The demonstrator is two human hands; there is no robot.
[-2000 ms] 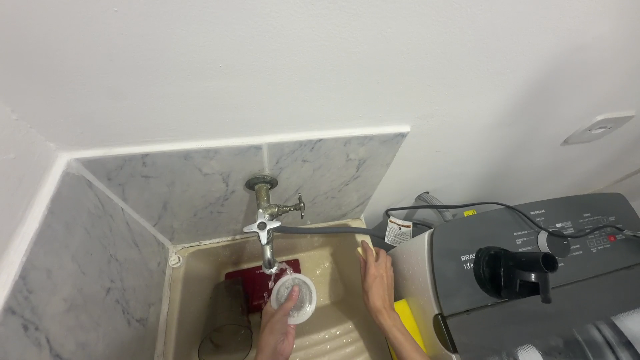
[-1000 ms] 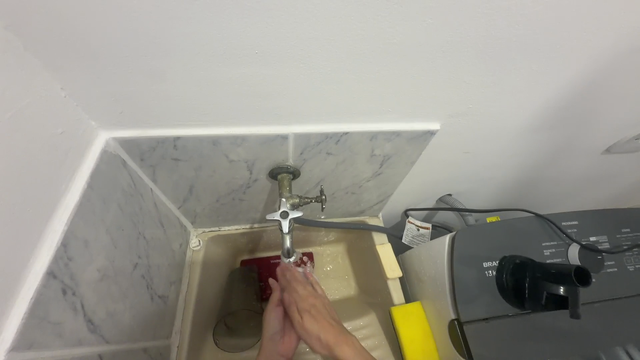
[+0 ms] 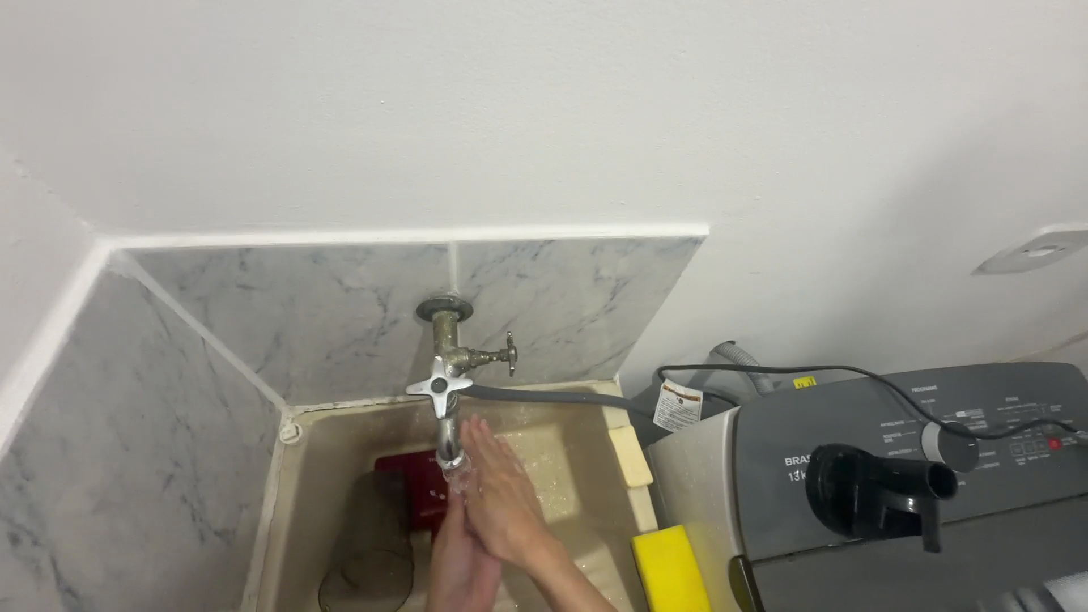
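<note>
My left hand [image 3: 459,552] and my right hand [image 3: 506,501] are together beneath the spout of the metal faucet [image 3: 449,442], with water running onto them. The right palm lies against the left hand, and neither is seen to hold anything. A chrome cross handle [image 3: 439,385] sits on the faucet above them. Behind the hands, a dark red object [image 3: 412,480] lies in the beige laundry sink [image 3: 552,416]. A dark, see-through container [image 3: 365,544] lies to its left.
A yellow sponge [image 3: 671,569] and a pale bar, perhaps soap [image 3: 630,456], rest along the sink's right edge. A grey hose [image 3: 552,395] runs from the faucet toward the washing machine [image 3: 816,433], on which a black plastic part [image 3: 875,497] stands.
Two seconds ago my left hand held a round white item under the water and my right hand was at the sink's right edge. Now both hands are together, and that item is out of sight.
</note>
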